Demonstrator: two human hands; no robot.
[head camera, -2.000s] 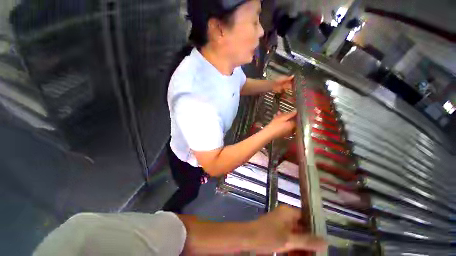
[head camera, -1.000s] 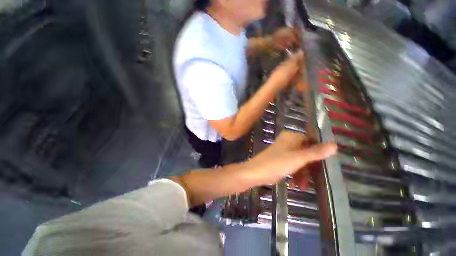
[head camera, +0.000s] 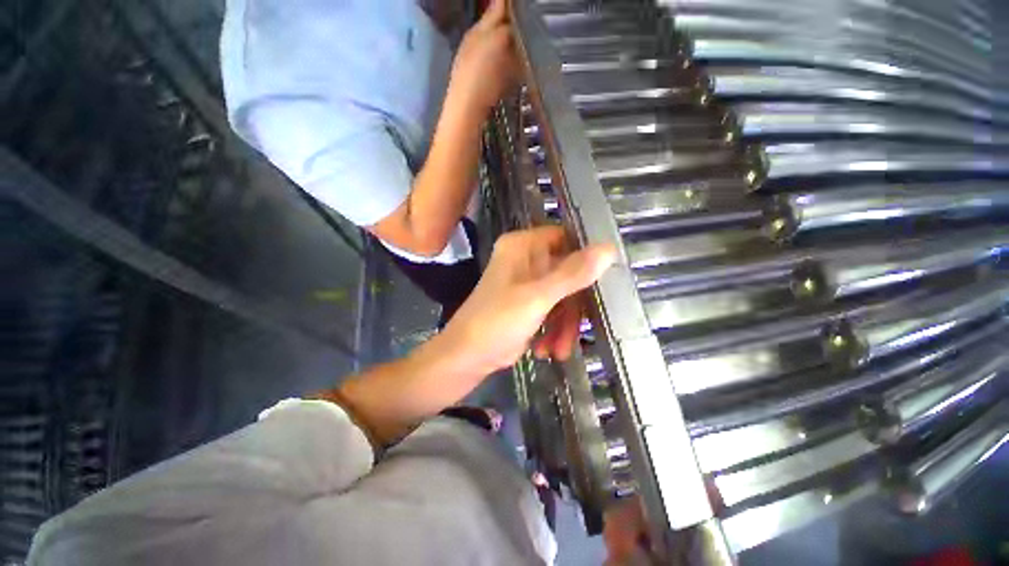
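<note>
The rack edge rail (head camera: 636, 348) runs from the top middle to the bottom right of a metal rack. My left hand (head camera: 537, 293) is bare and grips it, with the thumb over the top face and the fingers curled at its left side. What looks like my right hand (head camera: 627, 533) is at the bottom edge by the near end of the rail, mostly cut off; its hold cannot be told. Shiny parallel steel tubes (head camera: 730, 376) stretch right from the rail, with round fittings along them.
A person in a light-blue top (head camera: 332, 111) stands just beyond my left arm, with a hand on the far part of the rail. Lower tiers of the rack (head camera: 575, 431) show left of the rail. Grey floor (head camera: 321, 293) and blurred dark shapes lie to the left.
The view has swung toward the rack, so its tubes fill more of the right side. The red areas between them have left view. My left hand still grips the rail.
</note>
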